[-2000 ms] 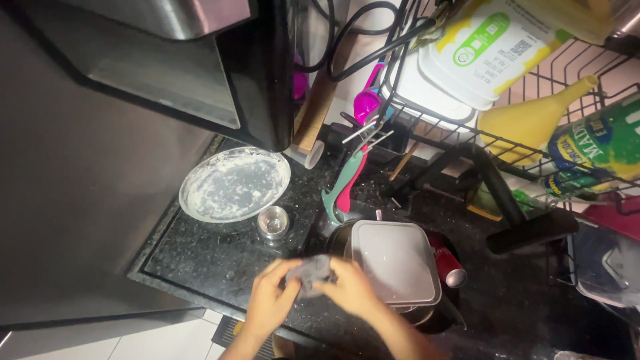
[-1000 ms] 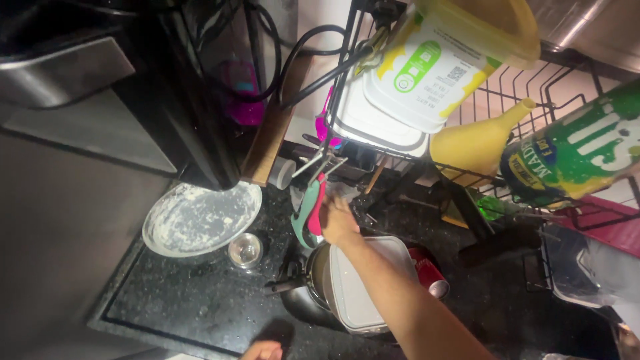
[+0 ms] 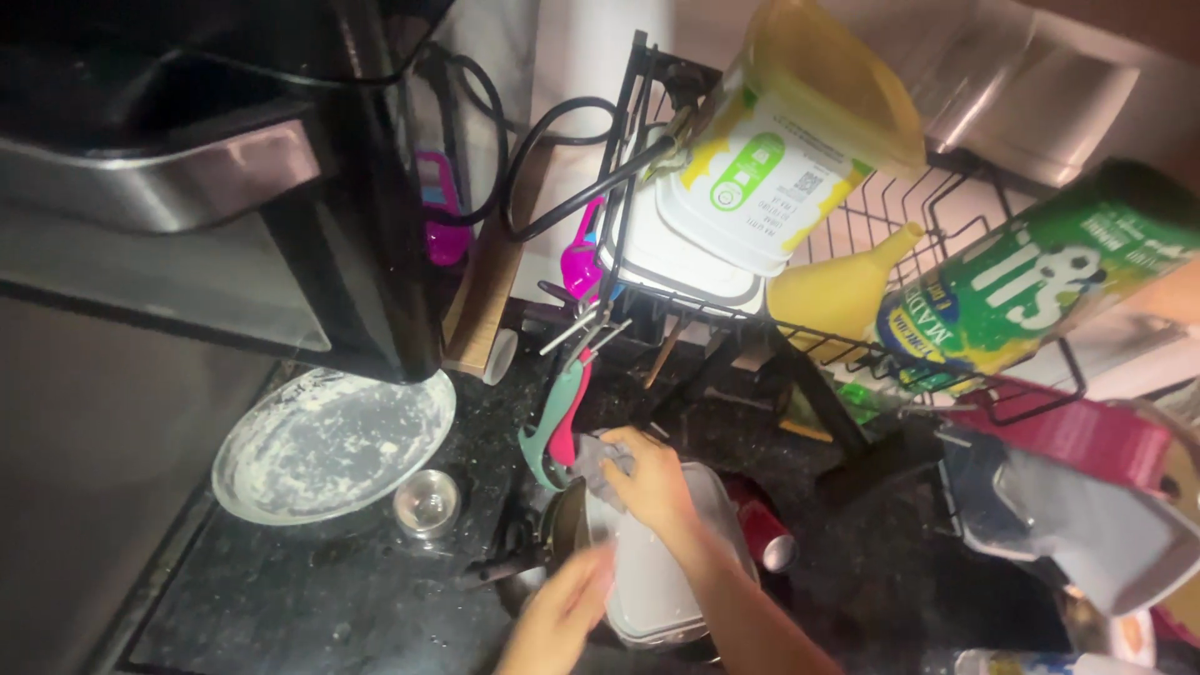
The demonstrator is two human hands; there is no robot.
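Observation:
My right hand (image 3: 647, 473) pinches a crumpled grey cloth or plastic piece (image 3: 600, 464) above the far left corner of a rectangular container with a pale lid (image 3: 656, 581). The container rests on a dark pot. My left hand (image 3: 577, 586), slightly blurred, is at the lid's left edge; whether it touches the lid I cannot tell, and nothing shows in it. Just left of the grey piece hang a green utensil (image 3: 553, 422) and a pink-red one (image 3: 566, 441), from the rack. A small glass or metal cup (image 3: 427, 504) stands further left.
An oval glass dish (image 3: 333, 445) with white residue lies at the left, below a black appliance (image 3: 281, 187). A wire rack (image 3: 844, 352) overhead holds a plastic tub (image 3: 769, 169), a yellow funnel (image 3: 834, 295) and a green tube-shaped package (image 3: 1022, 281). A red can (image 3: 764, 534) lies right of the container.
Two seconds ago both my hands held the grey piece together. One second ago my right hand reached behind the hanging utensils; now it is over the lid with the grey piece. My left hand has come back in.

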